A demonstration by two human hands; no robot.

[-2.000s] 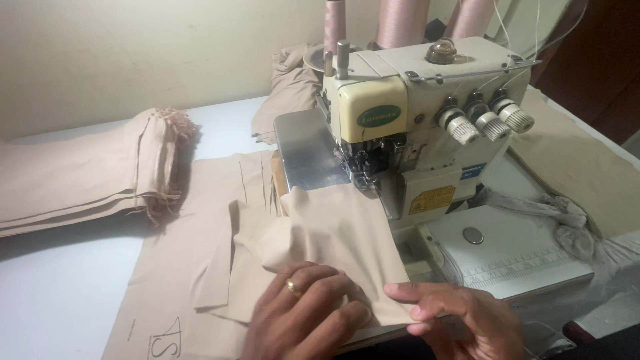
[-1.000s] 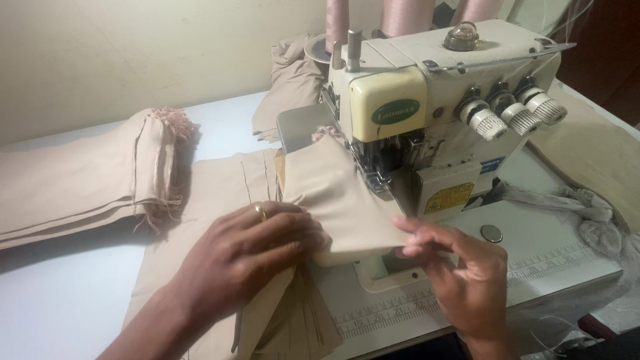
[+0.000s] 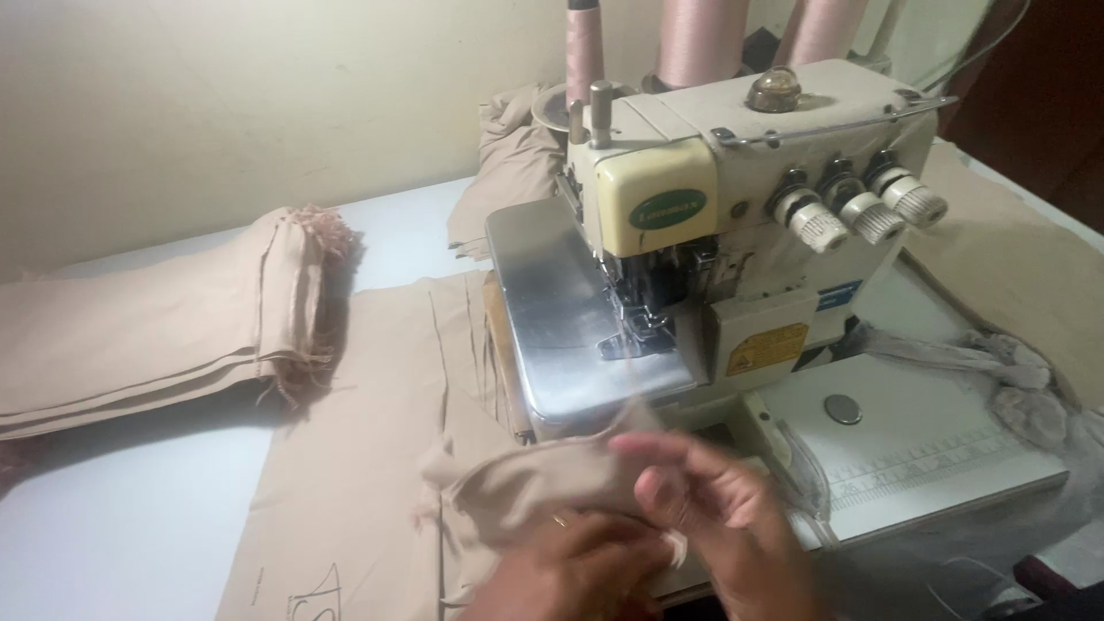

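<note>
In front of the metal plate of a serger (image 3: 655, 198), my left hand (image 3: 573, 561) grips a piece of beige fabric (image 3: 543, 487) that is bunched and lifted off the plate. My right hand (image 3: 716, 509) is blurred at the right edge of this piece; its thumb and forefinger are apart, and whether it pinches the cloth cannot be told. A thin thread chain runs from the presser foot (image 3: 638, 338) down to the fabric's corner. Flat beige fabric pieces (image 3: 371, 379) with pen marks lie left of the machine.
A stack of beige pieces with pink thread fringe (image 3: 155, 319) lies at the left. Crumpled beige cloth (image 3: 509, 164) is behind the machine, near pink thread cones (image 3: 703, 39). A round metal disc (image 3: 843, 409) and a printed ruler scale (image 3: 906, 470) are at the right, beside sheer grey material (image 3: 1026, 414).
The fabric lay under the presser foot before; it is now off the plate, bunched in front of it. Both hands have moved closer together, and the metal plate is uncovered.
</note>
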